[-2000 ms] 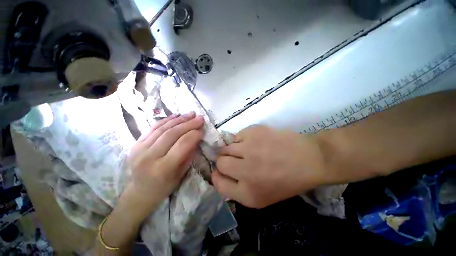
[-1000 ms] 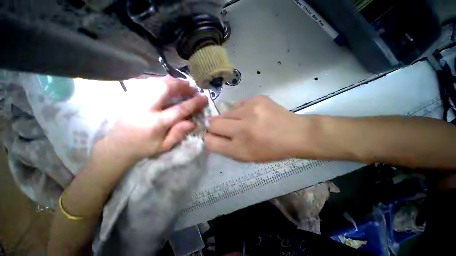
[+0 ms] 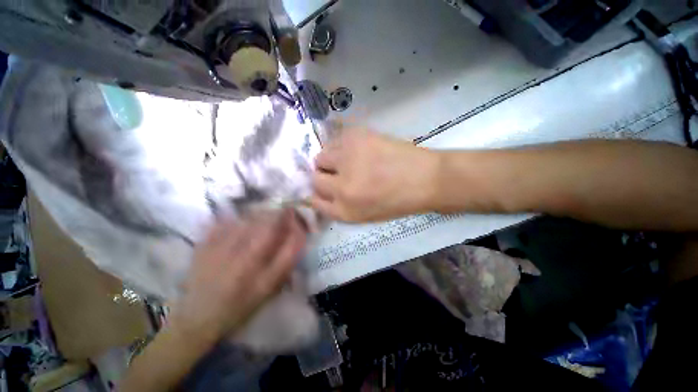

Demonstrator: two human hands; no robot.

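A garment body (image 3: 145, 176) of thin pale cloth with greyish blotches lies under the sewing machine head (image 3: 145, 46), partly washed out by the bright lamp. The presser foot and needle area (image 3: 300, 107) is at the cloth's upper right edge. My right hand (image 3: 367, 172) pinches the cloth's right edge just below the needle area; its fingertips are partly hidden. My left hand (image 3: 245, 264) is blurred and lies on the lower part of the cloth, fingers towards my right hand. Whether it grips the cloth is unclear.
A blotched, browner cloth piece (image 3: 467, 283) hangs below the table edge. A printed ruler (image 3: 383, 237) runs along the white table front. A dark grey box (image 3: 547, 31) stands at the back right, with black-handled shears (image 3: 677, 69) at the right edge. Blue plastic (image 3: 605, 356) is lower right.
My left hand has moved down from near the needle and is blurred. The cloth has shifted and spread out to the left. My right hand still pinches the edge. The view has also shifted.
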